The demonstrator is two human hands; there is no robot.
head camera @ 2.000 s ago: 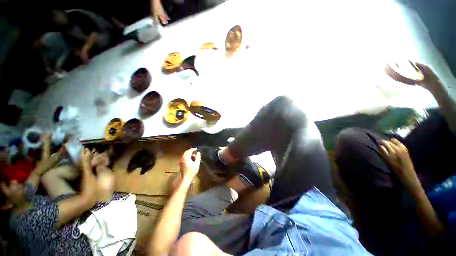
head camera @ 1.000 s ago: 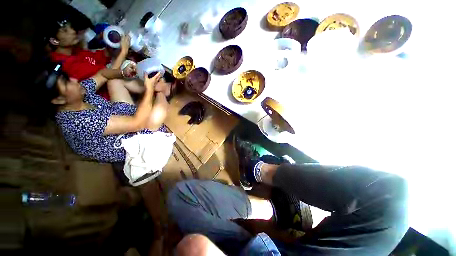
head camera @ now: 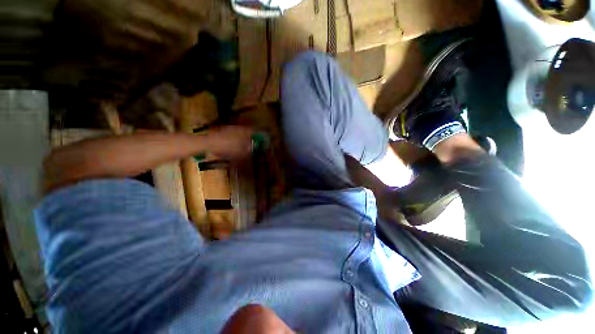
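My left hand [head camera: 231, 143] is blurred, at the end of my bare forearm, low beside my bent grey-trousered knee. Its fingers look closed around a small green thing [head camera: 260, 141], whose shape is unclear. My right hand is not in view. At the right edge, a dark brown bowl [head camera: 572, 87] stands tilted on the glaring white table [head camera: 548, 153], against a pale or white round piece [head camera: 527, 96]. Part of a gold bowl [head camera: 574, 9] with a dark centre shows in the top right corner.
Flattened brown cardboard [head camera: 368, 26] lies on the floor ahead, with cartons [head camera: 215, 186] beside and below my left arm. My legs and a dark shoe [head camera: 430, 98] are between me and the table. A bit of white cloth [head camera: 264, 6] shows at the top edge.
The view has swung down and left onto my body and the floor. Most bowls and the neighbours have left the picture. My left arm now reaches out with the green thing at its fingers.
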